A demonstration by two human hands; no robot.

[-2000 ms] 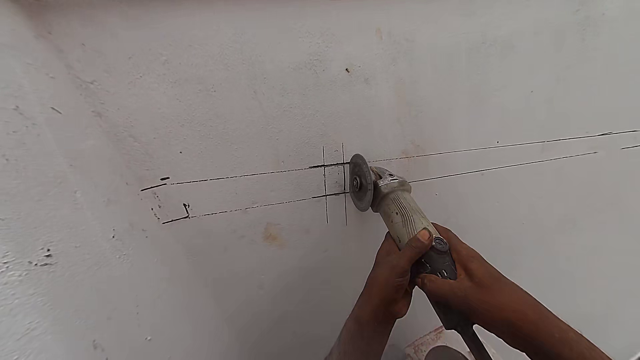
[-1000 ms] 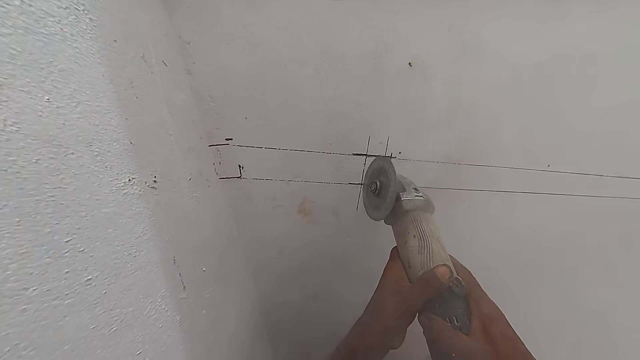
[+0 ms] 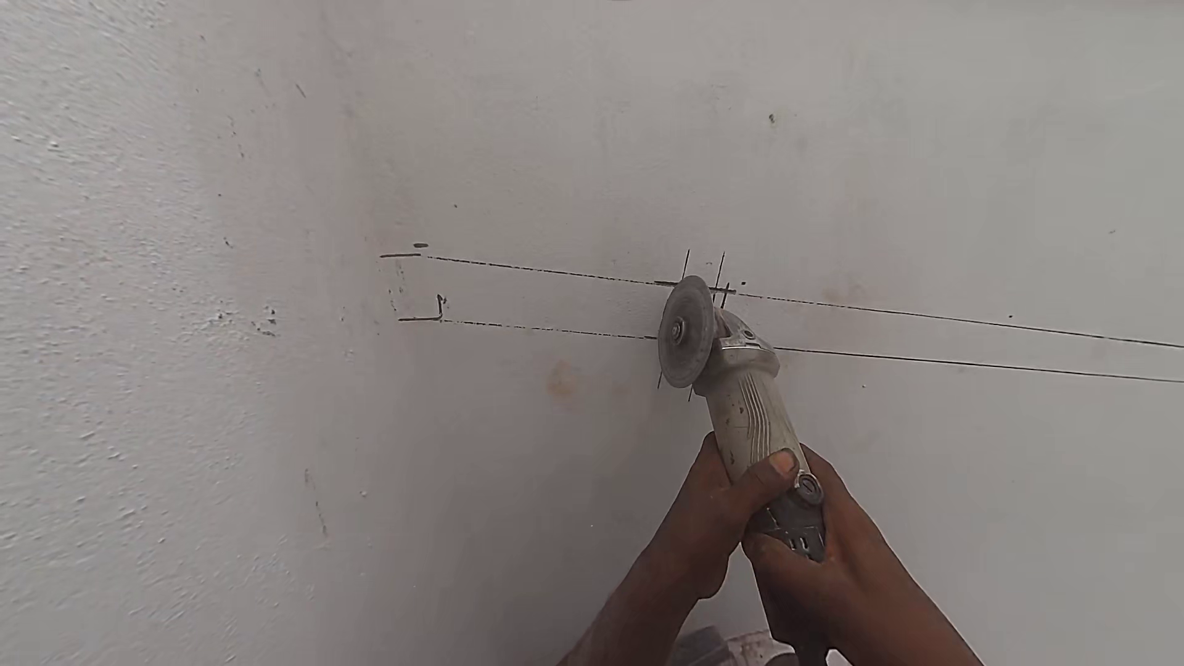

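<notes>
An angle grinder (image 3: 754, 416) points up and slightly left in front of a pale wall, gripped by both hands. Its thin cutting disc (image 3: 686, 331) covers part of the place where short upright pencil-like lines cross two long dark marked lines (image 3: 546, 271). Whether the disc touches the wall, or spins, I cannot tell. My left hand (image 3: 717, 518) wraps the grinder's body from the left, its thumb lying across the casing. My right hand (image 3: 832, 564) holds the dark rear end from the right and below. The fingers behind the tool are hidden.
A rough white wall (image 3: 102, 370) rises close on the left and meets the marked wall (image 3: 971, 203) at a corner. Dark corner marks (image 3: 422, 319) stand near that corner. At the bottom edge, partly hidden by the arms, are greyish objects (image 3: 703, 647) I cannot identify.
The view has shifted, with more of the left wall in sight than two seconds ago. Both hands have kept their hold on the grinder. The haze seen a second ago looks thinner.
</notes>
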